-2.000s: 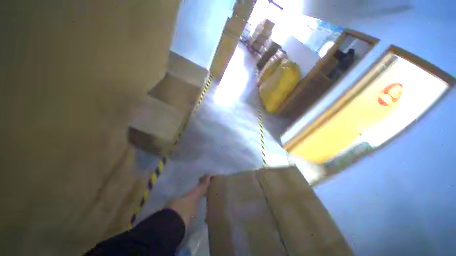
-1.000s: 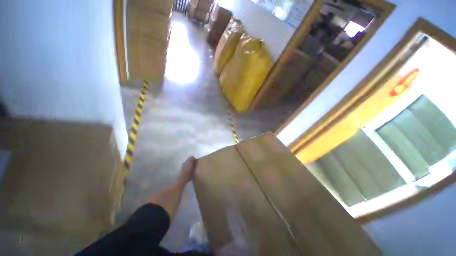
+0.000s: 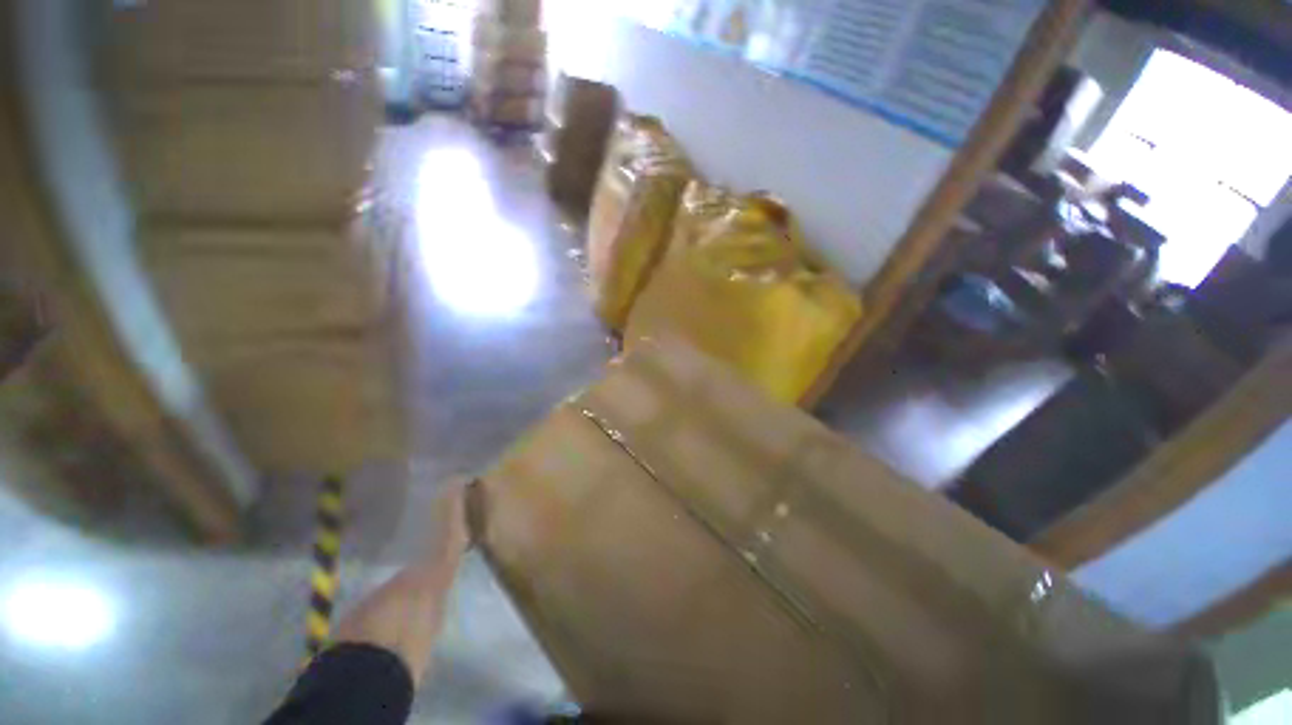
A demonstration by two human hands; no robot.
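Note:
A large sealed carton (image 3: 680,552) fills the lower middle and right, tilted in view, with a seam along its top. My left hand (image 3: 432,567), bare below a dark sleeve, is at the carton's far left corner and holds it there; the fingertips are blurred. My right hand is not in view.
Stacked cartons (image 3: 262,255) stand close on the left beside a door frame. Yellow woven sacks (image 3: 744,290) stand against the right wall, just beyond the carton. A doorway on the right shows a cluttered room. Yellow-black tape (image 3: 326,567) marks the grey floor (image 3: 489,368). More cartons (image 3: 510,64) stand far ahead.
The view has moved forward along the corridor with the carton. The yellow sacks, left stack and right doorway are nearer. The carton on the left and the red-marked door have left view.

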